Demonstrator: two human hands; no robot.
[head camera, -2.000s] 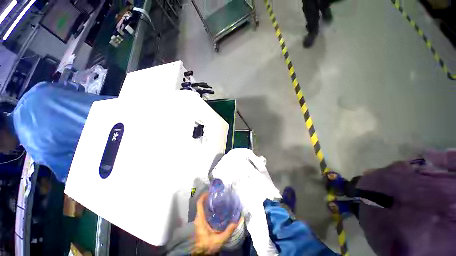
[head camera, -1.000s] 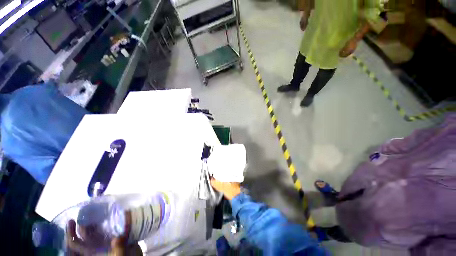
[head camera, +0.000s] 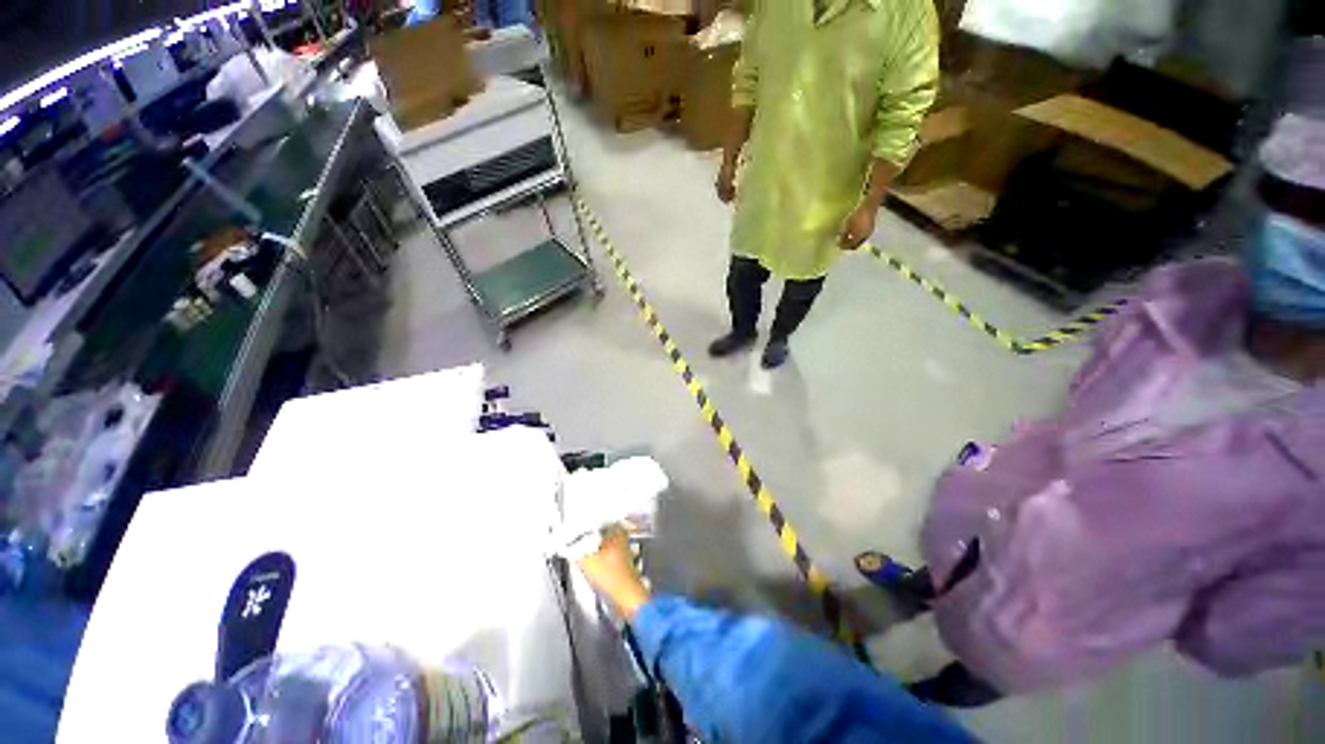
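Observation:
A large white casing (head camera: 392, 538) with a dark oblong logo plate (head camera: 257, 603) lies in front of me. My right hand (head camera: 613, 570) holds a crumpled white cloth (head camera: 618, 494) against the casing's right edge. A clear plastic bottle (head camera: 371, 701) is tilted over the casing's near part, its bluish cap end pointing left; the picture's lower edge cuts it off. My left hand does not show; the bottle's underside is out of the picture. Small black connectors (head camera: 509, 413) stick out of the casing's far edge.
A person in a yellow smock (head camera: 817, 131) stands ahead. A person in a pink-purple smock (head camera: 1133, 509) is close on the right. A wheeled cart (head camera: 535, 276) stands beyond the casing, a workbench (head camera: 218, 313) runs along the left, and blue fabric shows at the lower left.
My view has tilted up and shown more of the hall. My right hand stays at the right edge with the cloth, bunched differently. The left hand has dropped out of view; the bottle remains.

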